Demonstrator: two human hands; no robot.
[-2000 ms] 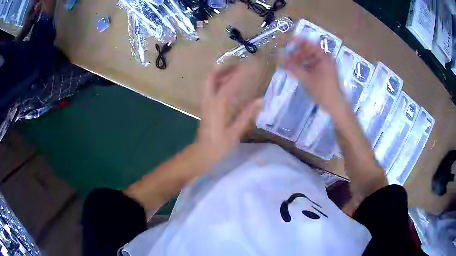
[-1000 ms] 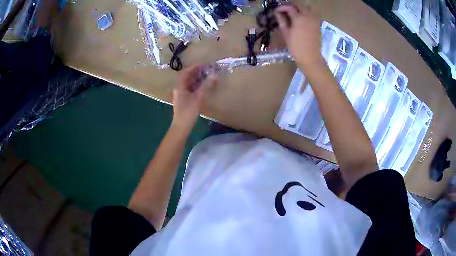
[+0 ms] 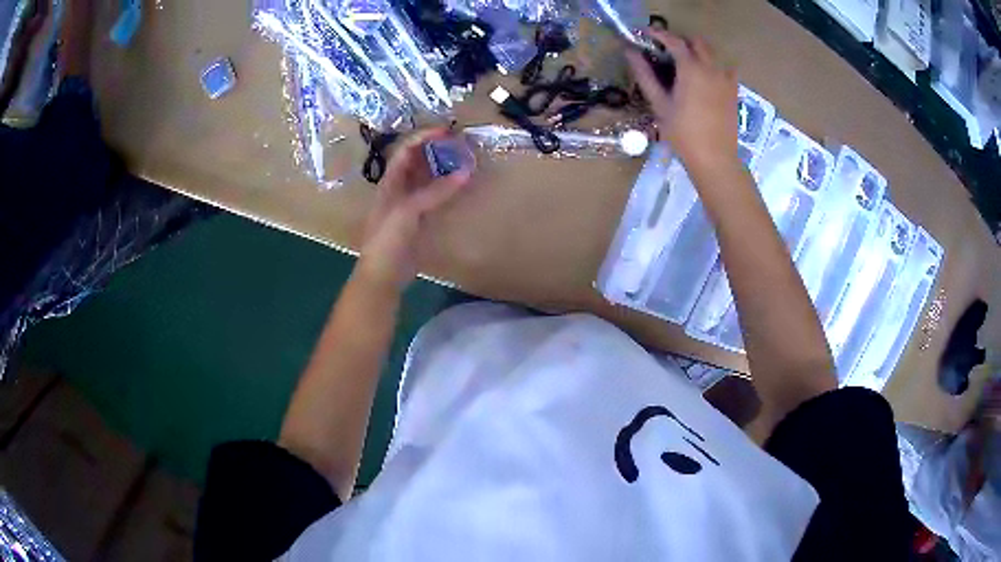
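Note:
My left hand [image 3: 412, 192] holds a small blue-grey square piece [image 3: 447, 157] between thumb and fingers, above the table. My right hand [image 3: 689, 99] is at the back, its fingers curled around something dark, probably a black cable, beside a shiny bagged strip. A bagged slim part [image 3: 549, 138] with a round white end lies between my hands. Coiled black cables [image 3: 571, 92] lie just behind it. Whitish blister trays [image 3: 648, 236] lie in a slanting, overlapping row on the right, partly behind my right forearm.
A pile of clear-bagged parts [image 3: 368, 60] and black cables is at the back left. Another blue-grey square [image 3: 217, 77] lies further left. A black bundle [image 3: 965, 347] is at the far right. Pale packs [image 3: 906, 33] lie on the dark green surface beyond the brown table [image 3: 494, 247].
My right hand has moved slightly right and down, and a shiny strip now shows by it. The square piece in my left hand is now clearly visible. The bagged part's round white end is uncovered.

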